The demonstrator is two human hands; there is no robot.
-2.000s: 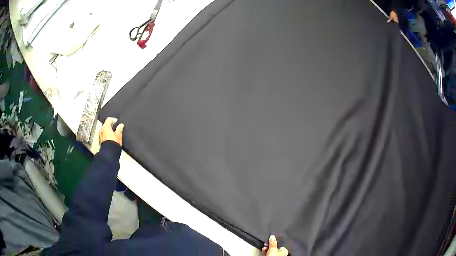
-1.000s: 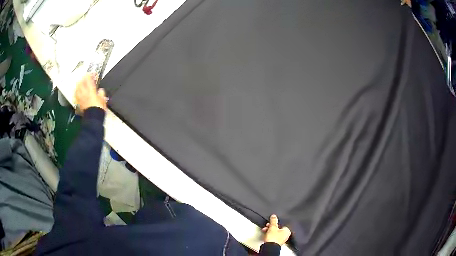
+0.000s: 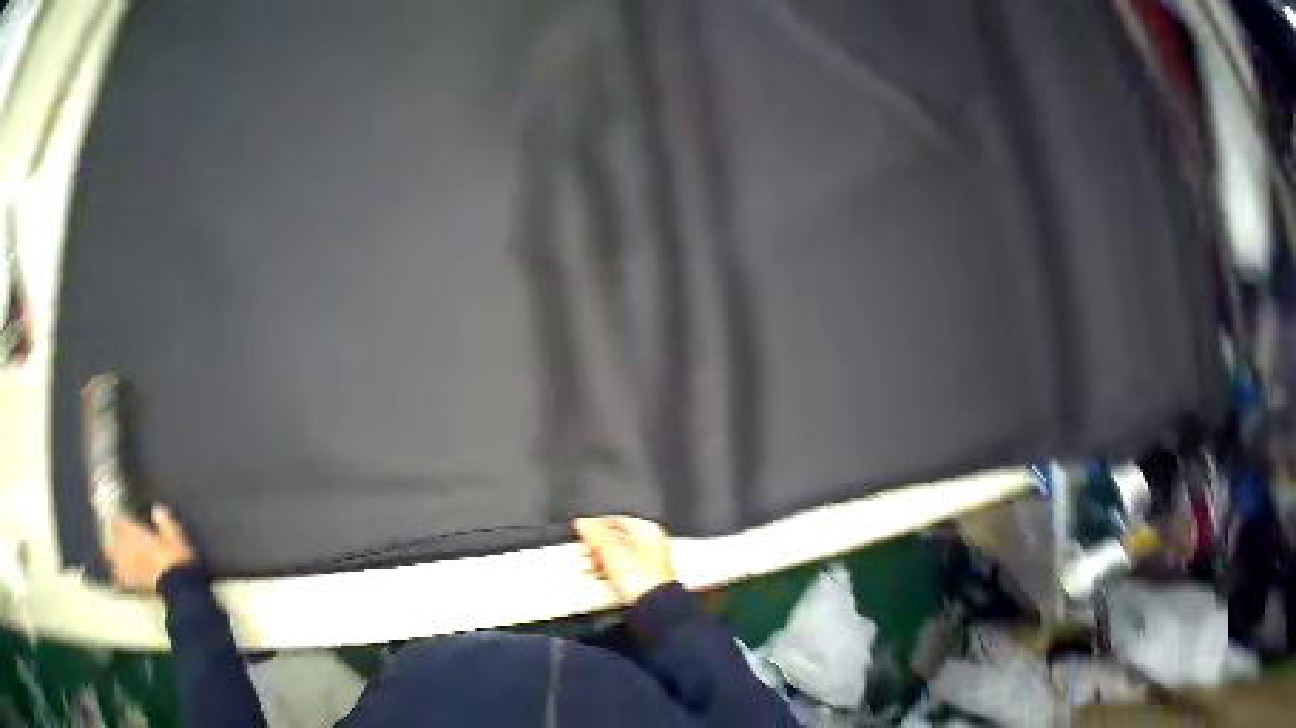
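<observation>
A wide dark grey cloth (image 3: 355,285) covers most of the white table (image 3: 427,599), with upright folds in its middle and right. My left hand (image 3: 147,550) is at the cloth's near left corner, closed on the near end of a mottled silver-grey weight bar (image 3: 104,448), which lies on the cloth along its left edge. My right hand (image 3: 625,555) holds the near edge of the cloth at the middle of the table edge, fingers curled over it. The picture is blurred.
At the right are a blue bracket (image 3: 1052,491) and white roll ends (image 3: 1094,569) beside the table. Pale scraps (image 3: 829,640) lie on the green floor below. A red thing (image 3: 16,330) shows at the far left edge.
The view has turned to the right. The weight bar, before on the white table beside the cloth, is now on the cloth's left corner with my left hand on it. My right hand still holds the edge.
</observation>
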